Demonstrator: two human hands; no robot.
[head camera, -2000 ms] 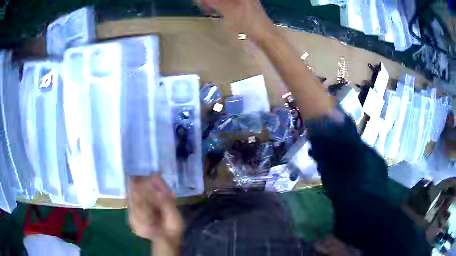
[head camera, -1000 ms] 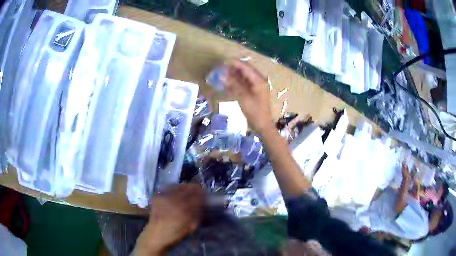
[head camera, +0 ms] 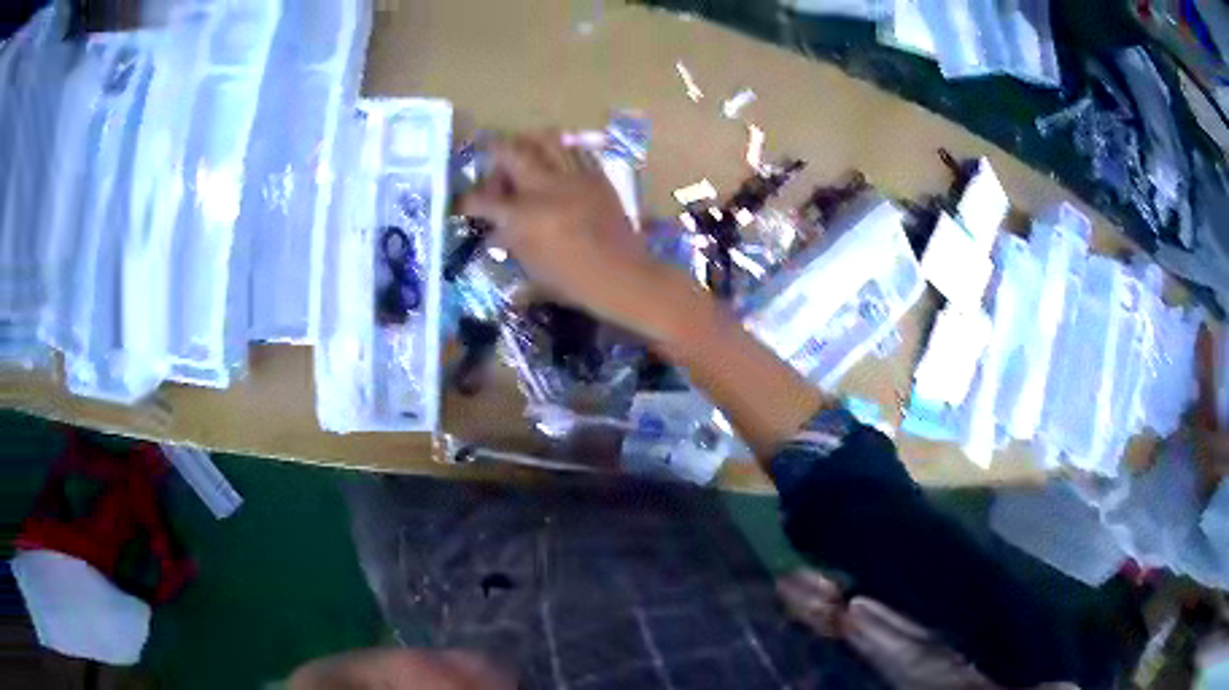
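Note:
My right hand [head camera: 553,223], in a dark sleeve, is over the left part of a heap of clear bags [head camera: 519,337] and dark parts. Its fingers are blurred and I cannot tell if they hold anything. My left hand [head camera: 404,670] is low at the bottom edge, blurred and cut off. A frosted tray [head camera: 344,384] with a coiled black cable [head camera: 399,270] in it lies left of the heap. Another tray [head camera: 842,303] lies slanted right of the heap. A clear bagged rod [head camera: 519,462] lies along the bench's front edge.
Overlapping frosted trays [head camera: 202,202] fill the left of the tan bench [head camera: 499,54]. White papers [head camera: 954,303] and more trays [head camera: 1065,351] are at the right. Small white pieces [head camera: 741,101] are scattered behind the heap. A red stool [head camera: 101,519] stands at lower left.
My right hand has moved down and left, from above the bench's back part to the heap. My left hand has dropped from the bench's front edge to the bottom edge. The view has shifted.

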